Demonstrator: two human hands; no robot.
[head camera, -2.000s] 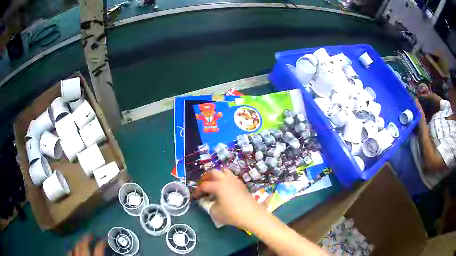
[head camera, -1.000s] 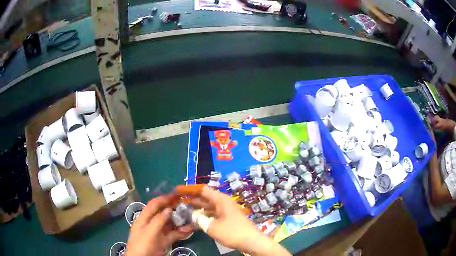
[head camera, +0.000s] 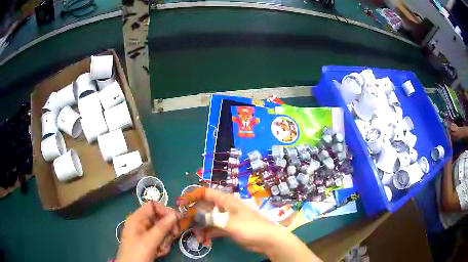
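My right hand (head camera: 226, 217) is closed around an orange-red handle (head camera: 190, 197) and a small grey motor (head camera: 204, 219); a pale band shows beside the motor. My left hand (head camera: 146, 233) is just left of it, thumb and fingers pinched on what look like thin dark motor leads; the fingertips are blurred. White round housings stand on the green bench around my hands: one (head camera: 151, 190) behind my left hand, one (head camera: 195, 244) below my right, others partly hidden. A pile of grey motors with dark red leads (head camera: 303, 166) lies on printed sheets (head camera: 318, 123).
A brown cardboard box (head camera: 45, 189) with white housings is at left. A blue bin (head camera: 436, 120) of white round parts is at right. An open lower carton (head camera: 400, 238) is below the bench edge. A worn post (head camera: 136, 56) rises behind. Another person's arm (head camera: 451, 184) shows at far right.
My left hand has drawn slightly away from the motor, its fingers now pinched beside it. The motor sits in my right hand with the orange-red handle. The camera view has shifted.
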